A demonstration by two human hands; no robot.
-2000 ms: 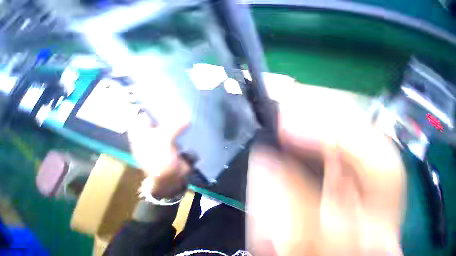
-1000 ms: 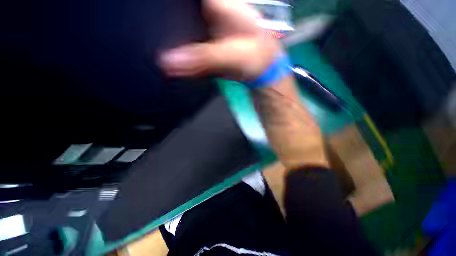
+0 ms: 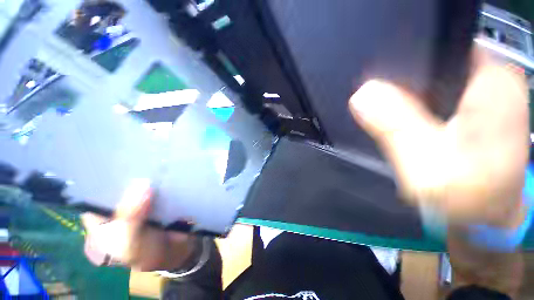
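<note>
The laptop-like housing is open in front of me, raised and tilted above the black mat [image 3: 328,193]. Its silver-white metal plate [image 3: 111,152] with several cutouts fills the left side. The dark display lid [image 3: 339,53] is on the right, joined by the black hinge strip [image 3: 225,67]. My left hand [image 3: 132,234] grips the plate's lower edge, its thumb on the plate. My right hand [image 3: 451,140] holds the lid's right edge, its thumb over the dark surface, slightly blurred. Its other fingers are hidden behind the lid.
The green bench edge [image 3: 345,236] runs in front of my body. A pale device [image 3: 506,32] shows at the upper right. Brown cardboard [image 3: 418,272] is below the bench. A blue object [image 3: 20,281] is at the lower left.
The screwdriver in my right hand two seconds ago is out of view. The housing has turned and opened out, its plate now on the left. My left hand is back in view.
</note>
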